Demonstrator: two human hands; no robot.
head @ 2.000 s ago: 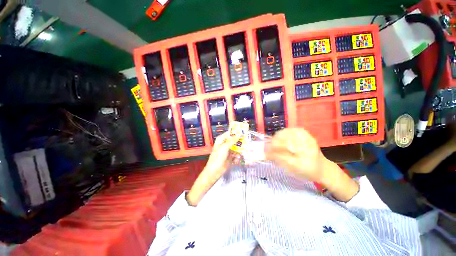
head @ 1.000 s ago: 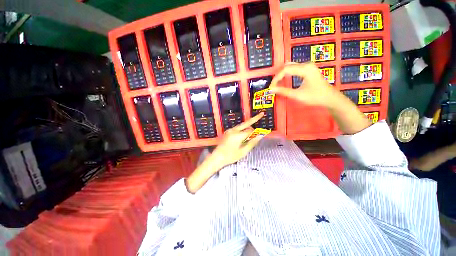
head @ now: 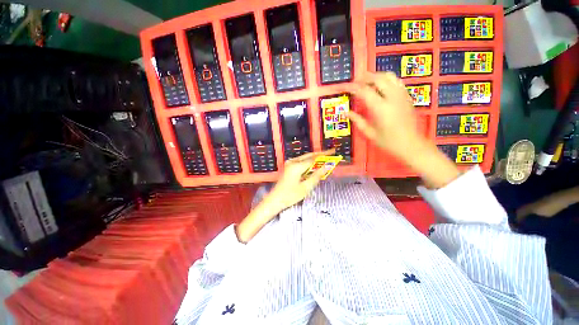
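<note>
A red phone tray (head: 254, 100) lies in front of me with keypad phones in two rows. The lower-right phone (head: 339, 147) has a yellow screen label (head: 336, 117) over its screen; the other phones in this tray show bare dark screens. My left hand (head: 293, 184) is below this phone and holds a yellow label sheet (head: 324, 166) between its fingers. My right hand (head: 388, 117) is just right of the label, fingers curled, thumb and fingertips near its edge; I see nothing held in it.
A second red tray (head: 400, 143) at right holds yellow-labelled phones and one bare slot beside my right hand. Red ridged tray edges (head: 127, 260) are at lower left. An open black case (head: 63, 146) stands at left. A white box (head: 539, 35) and another person's arm (head: 552, 202) are at right.
The label came from my hands onto the lower-right phone, first tilted, now straight over its screen. My right hand moved slightly right and down. My left finger drew back from the phone.
</note>
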